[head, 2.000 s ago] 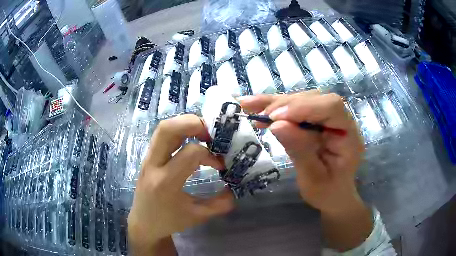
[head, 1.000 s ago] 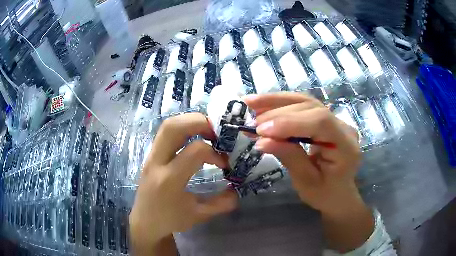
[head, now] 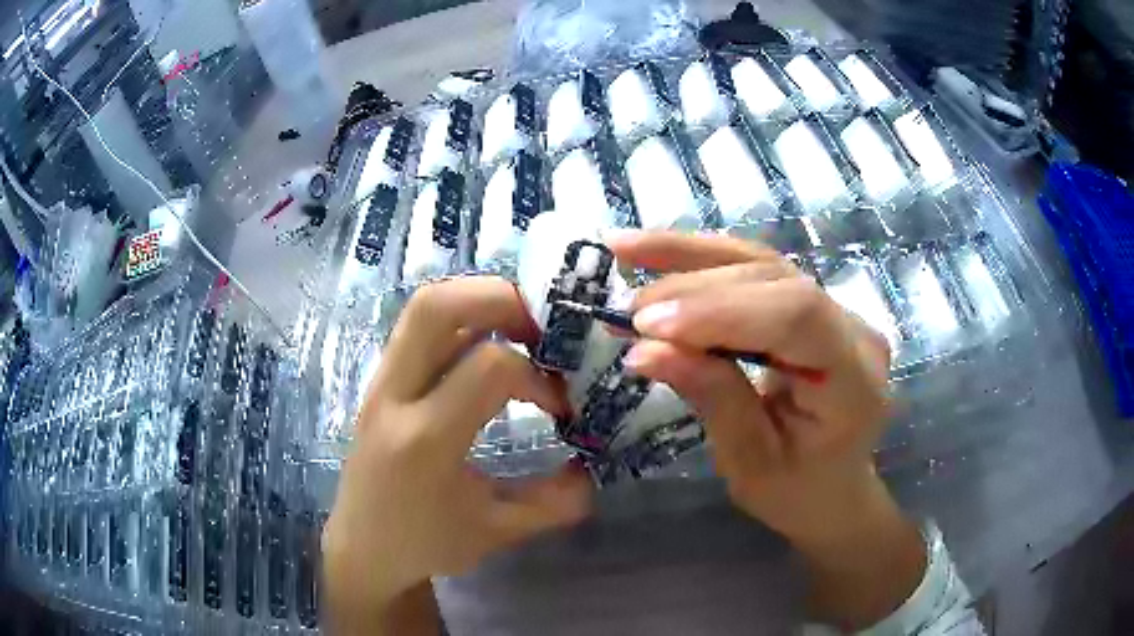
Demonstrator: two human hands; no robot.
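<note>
My left hand [head: 435,435] holds three white electronic units fanned out, their dark circuit boards facing up. The top unit [head: 535,257] shows its board [head: 576,302] with a pale oval at the upper end. The other two boards lie below it, partly overlapped. My right hand [head: 777,373] grips a thin dark tool [head: 613,319] with a red end. Its narrow tip is at the middle of the top board; whether it touches is too small to tell. My left fingertips are partly hidden by the units.
A clear blister tray [head: 995,329] with rows of white units lies behind my hands. A second clear tray [head: 137,429] with dark narrow rows is at left. A plastic bag [head: 597,31] is behind. A blue bin [head: 1094,249] stands far right. Small red-ended items [head: 279,209] lie left rear.
The tool tip has moved from the pale oval at the board's upper end down to its middle. My right hand has shifted slightly with it. My left hand still holds the units.
</note>
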